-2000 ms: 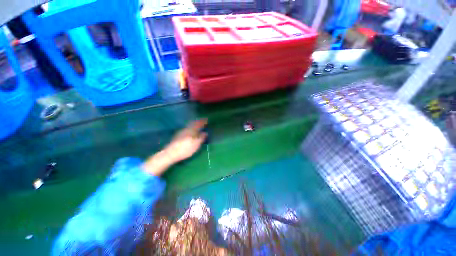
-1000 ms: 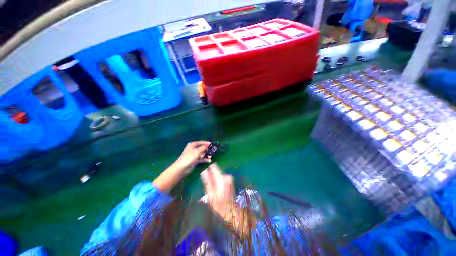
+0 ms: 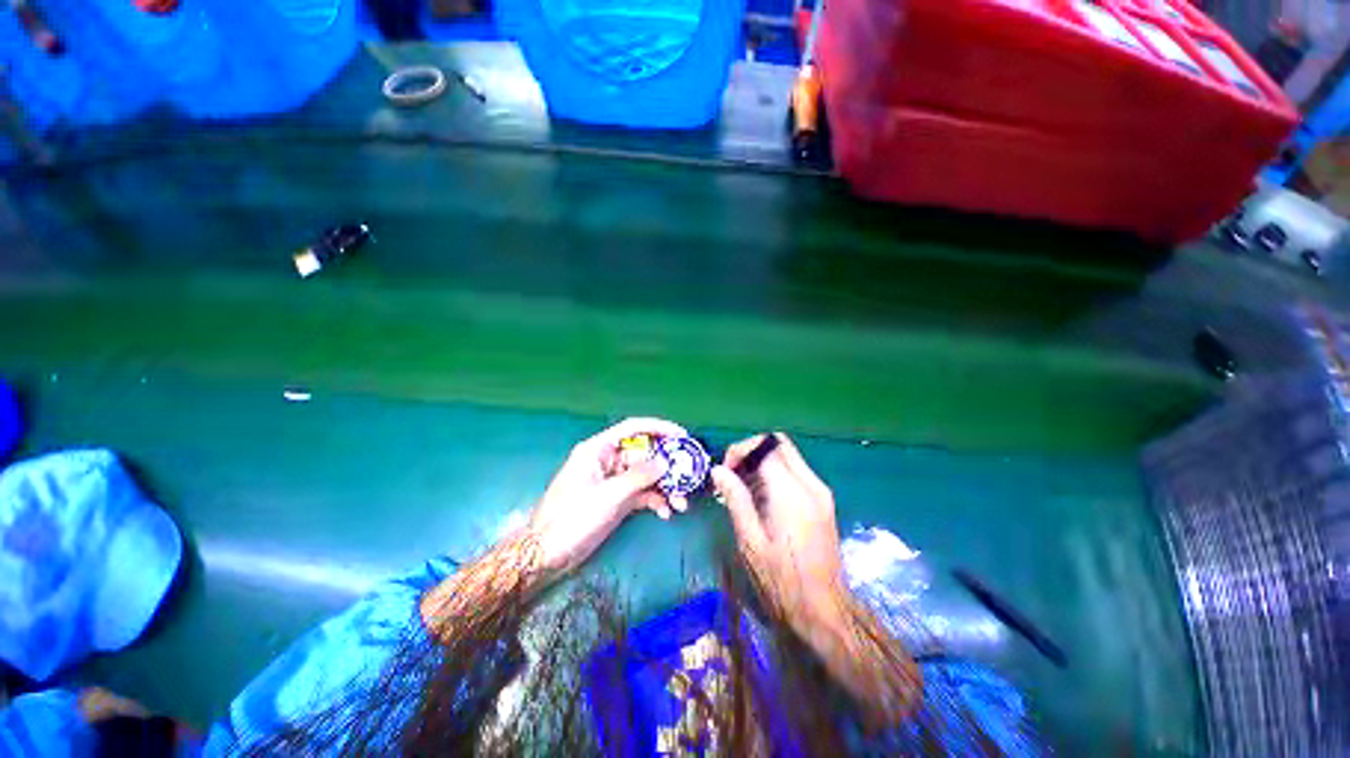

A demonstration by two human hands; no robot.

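Note:
My left hand (image 3: 592, 496) holds a round electronic unit (image 3: 683, 465), a black disc with a pale ring, over the bench. A yellow-orange piece (image 3: 637, 444) shows between the fingers beside the disc. My right hand (image 3: 777, 511) is just to the right of the disc and grips dark tweezers (image 3: 758, 452); their tips are too small to make out. Cream-white pads (image 3: 703, 689) lie in a deep-blue parts bin (image 3: 629, 684) below my hands, partly hidden by hair.
A dark stick tool (image 3: 1010, 615) and crumpled white paper (image 3: 881, 560) lie right. Stacked clear trays (image 3: 1258, 578) stand at the right edge, a red crate (image 3: 1007, 126) beyond the belt (image 3: 518, 348). A black unit (image 3: 333, 247) lies left. Another person's blue cap (image 3: 82, 555) shows lower left.
The view has turned left and down. Both hands are now together at the disc, with the tweezers visible in my right hand. The blue bin has come into clear view.

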